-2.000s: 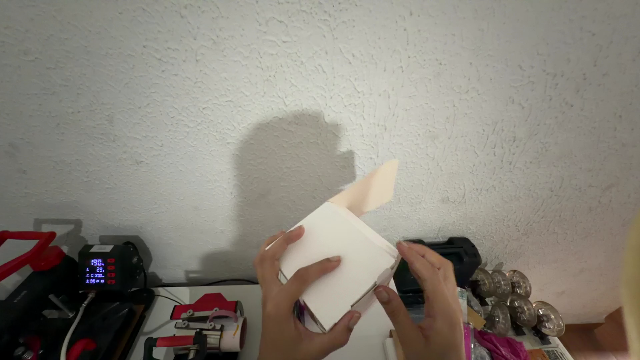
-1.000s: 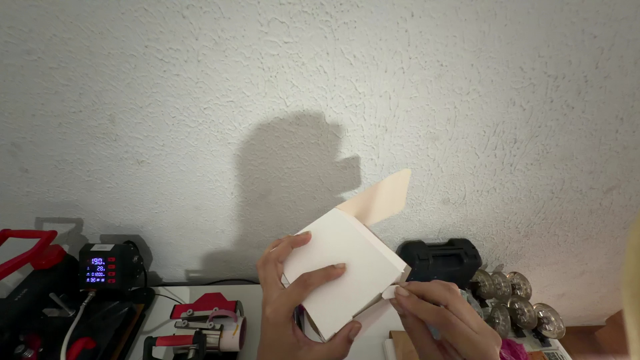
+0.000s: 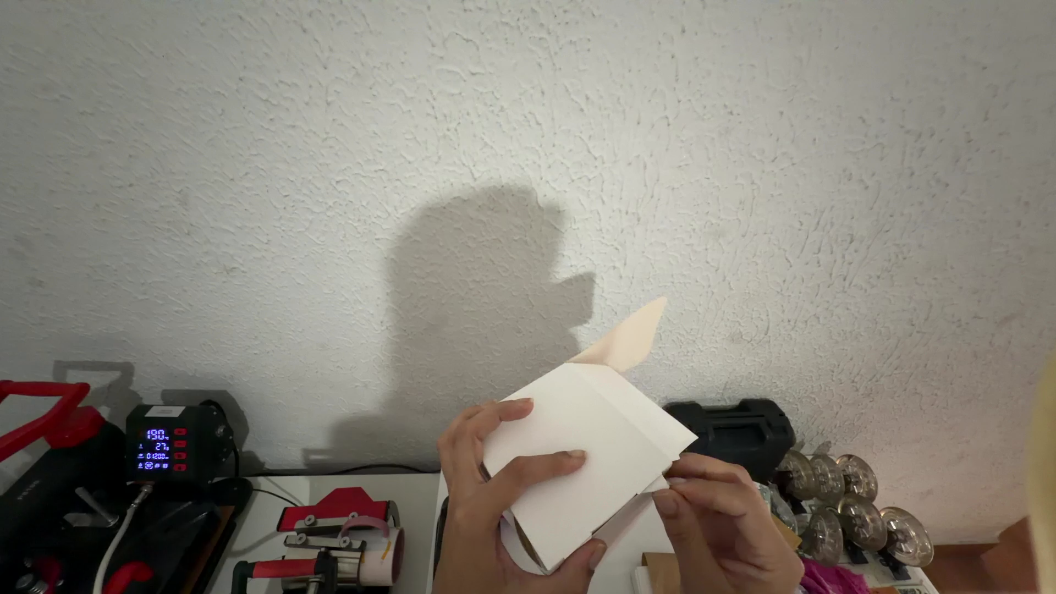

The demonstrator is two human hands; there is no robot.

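A small white cardboard box [image 3: 577, 462] is held tilted in the air above the white table. My left hand [image 3: 503, 495] grips it from the left, its fingers spread over the white face and the thumb at the bottom corner. With fingertips and thumb, my right hand [image 3: 718, 516] pinches a small white flap at the box's right edge. A cream-coloured flap [image 3: 631, 338] stands out from the top of the box towards the wall. The inside of the box is hidden.
At left stand a black and red heat press [image 3: 58, 487] with a lit control unit [image 3: 169, 445] and a mug press [image 3: 338, 536] with a mug in it. At right are a black plastic case [image 3: 734, 433], several shiny round metallic objects [image 3: 862, 520] and magenta material [image 3: 833, 576]. A textured wall [image 3: 528, 124] rises behind.
My right hand, spread beside the box two seconds ago, has closed its fingertips on the small side flap. The cream flap's angle has shifted. My left hand keeps its hold.
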